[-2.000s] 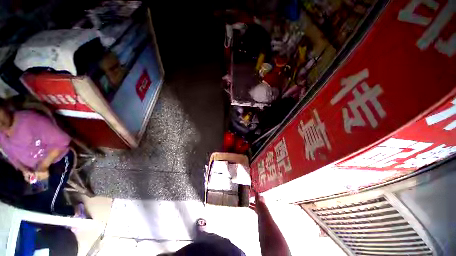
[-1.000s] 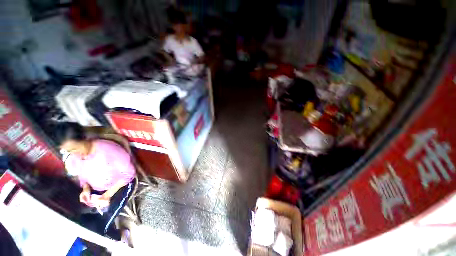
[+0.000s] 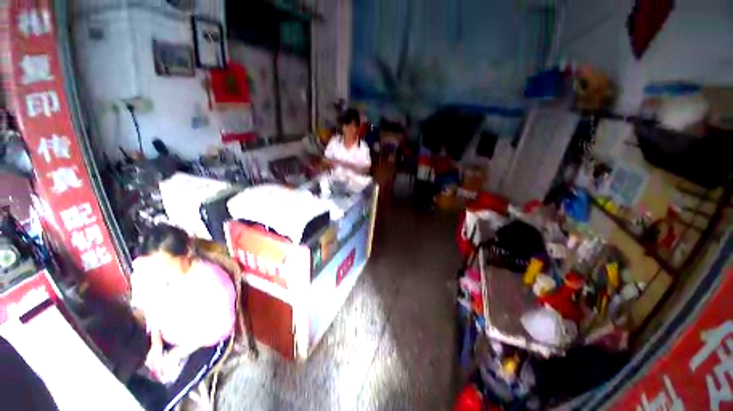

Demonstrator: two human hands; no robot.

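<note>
Neither of my hands is in view. Nearest in front of me is the shop opening. A glass display counter with red and pale blue panels stands left of the middle, with white cloth on top. A person in a pink top sits at its left, head bent, hands together low in front; what they hold is too blurred to tell. Another person in a white top is behind the counter.
A cluttered table stands at the right, with a red object low beneath it. Speckled floor runs between counter and table. Red sign panels flank the opening, at left and lower right. A white surface is at bottom left.
The view has lifted and turned deeper into the shop. The carton of white packs and the slatted panel have left the picture, as has the forearm seen at the bottom earlier.
</note>
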